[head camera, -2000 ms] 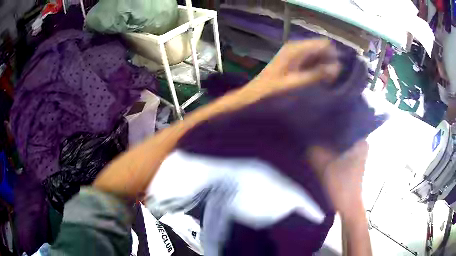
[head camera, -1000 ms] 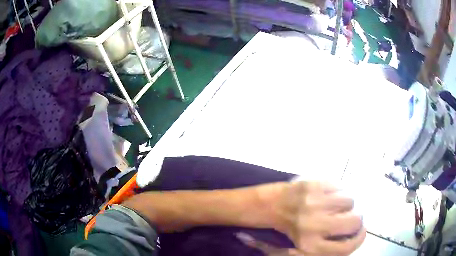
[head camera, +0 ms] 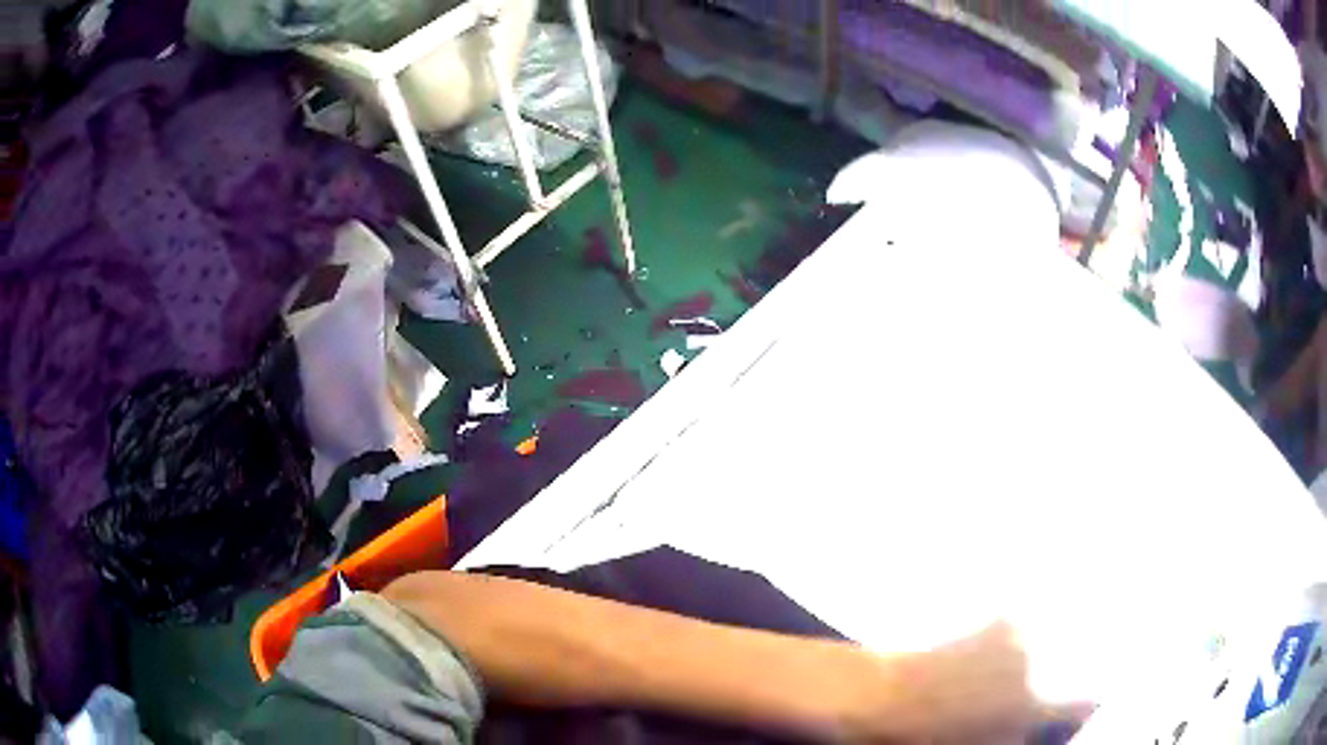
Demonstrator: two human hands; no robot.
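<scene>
A dark purple garment piece (head camera: 684, 585) lies along the front edge of the white machine table (head camera: 931, 437), partly under my left forearm. My left hand (head camera: 968, 684) reaches in from the lower left, low in the picture, beside the white sewing machine (head camera: 1201, 706) with a blue label. Its fingers are washed out by glare, and whether they hold the cloth cannot be told. My right hand is not in view. The needle area is not visible. An orange edge (head camera: 357, 579) shows beside my sleeve.
A white metal rack (head camera: 473, 248) with a green bundle (head camera: 299, 18) stands behind the table on the green floor (head camera: 699, 175). Purple dotted cloth (head camera: 160, 248) and a black plastic bag (head camera: 211, 488) are heaped at left. Scraps lie on the floor.
Two seconds ago both hands held the purple piece raised; now it lies low at the table edge. The right hand is out of view. The view has shifted, with the machine now at the lower right.
</scene>
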